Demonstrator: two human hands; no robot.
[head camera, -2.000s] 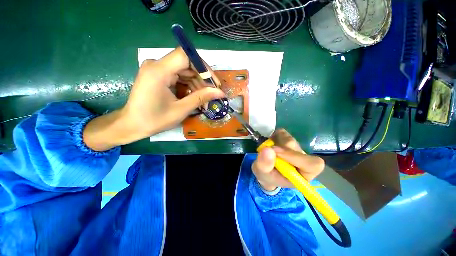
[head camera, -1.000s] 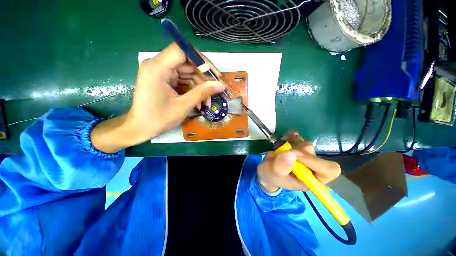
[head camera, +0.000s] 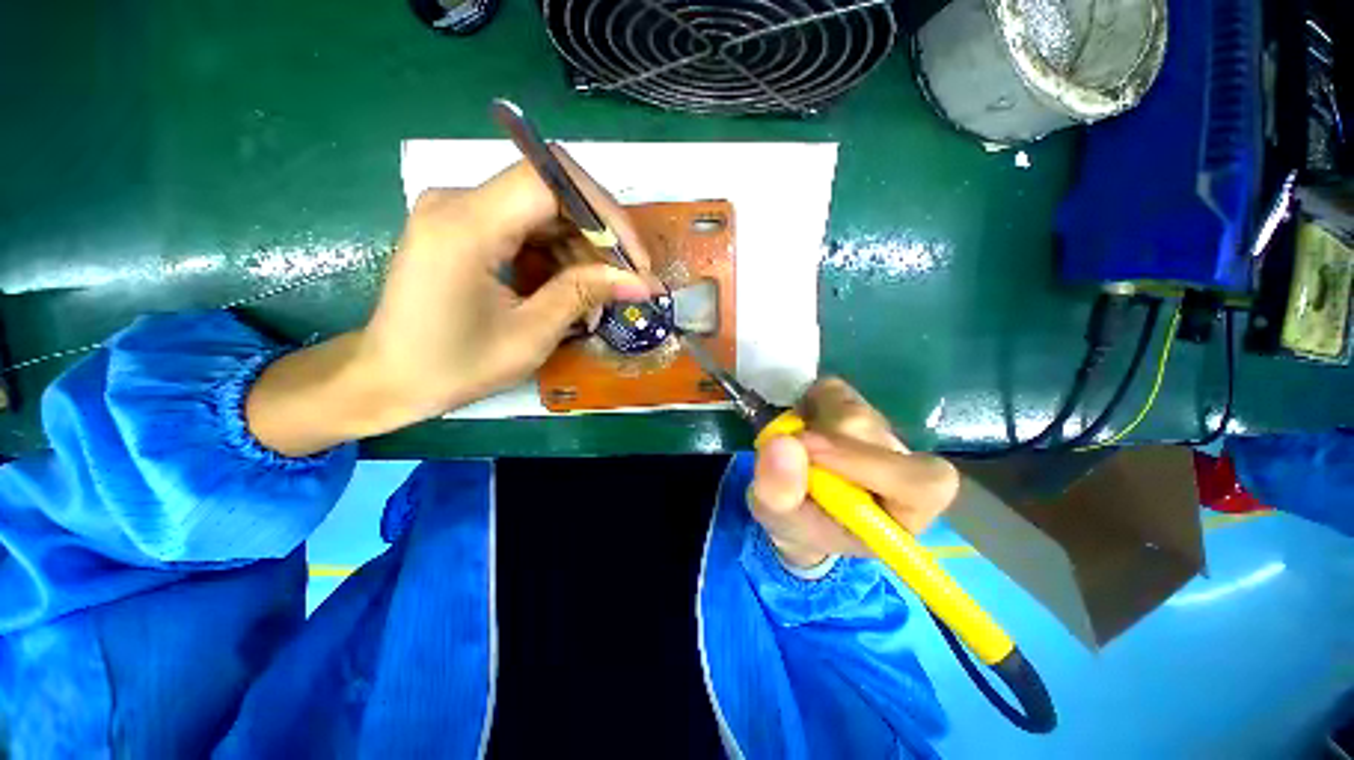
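My left hand holds the dark tweezers, their lower end by the round LED board. The fingers hide part of the board and the tweezer tips. The black board sits at the centre of the orange-brown fixture, which lies on a white paper sheet. My right hand holds the yellow soldering iron like a pen. Its metal tip is at the board's lower right edge; whether it touches cannot be told.
Behind the paper is a black fan with a spiral guard. Right of it stand a crusted tin and the blue soldering station with cables. Another round board is at the top edge. An open cardboard box is below the bench.
Since one second ago, my right hand and the iron have moved up and left, bringing the tip back from the pale strip to the board's edge. My left hand stays at the board.
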